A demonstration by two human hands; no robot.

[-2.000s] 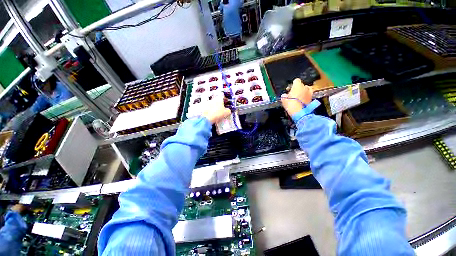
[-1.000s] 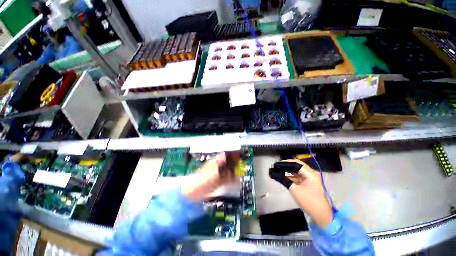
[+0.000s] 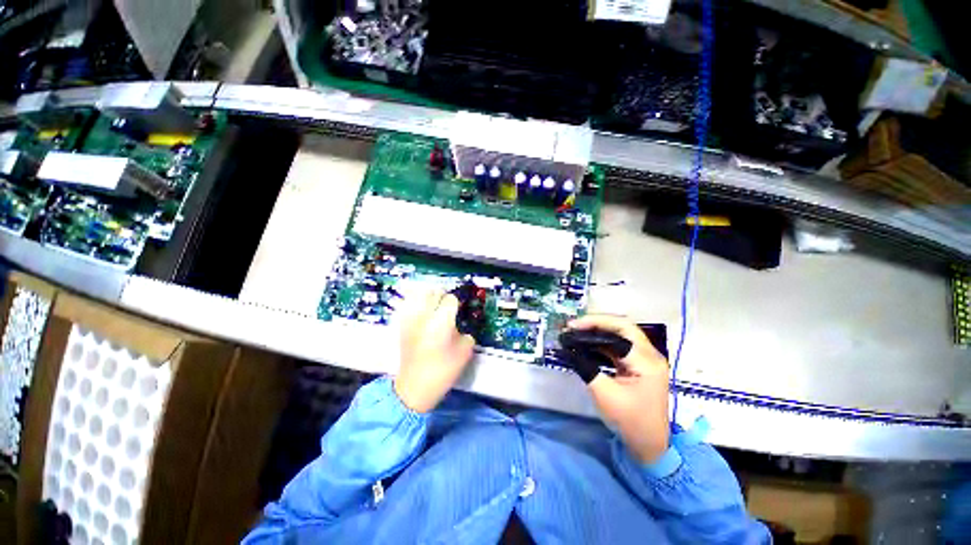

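Note:
A large green circuit board (image 3: 410, 174) lies on the line in front of me, with a long white heat sink (image 3: 463, 232) across its middle and a taller pale block (image 3: 522, 144) at its far edge. My left hand (image 3: 428, 351) is over the near middle of the board. Its black-covered fingertips are down at small dark and reddish parts; whether they grip one is hidden. My right hand (image 3: 634, 385) is at the board's near right corner, its black-covered thumb and finger slightly apart, with no held part visible.
A second board (image 3: 91, 202) lies left, past a dark gap. A carton (image 3: 208, 426) with a white round-holed insert (image 3: 104, 426) stands lower left. Parts bins (image 3: 373, 37) are beyond the rail. A blue cord (image 3: 694, 213) hangs right of the board. A black pad (image 3: 719, 236) lies farther right.
My view has tilted down from the upper shelf to the board. Both hands came back from the shelf trays; my left hand has since moved to the board's near part, my right to its near corner.

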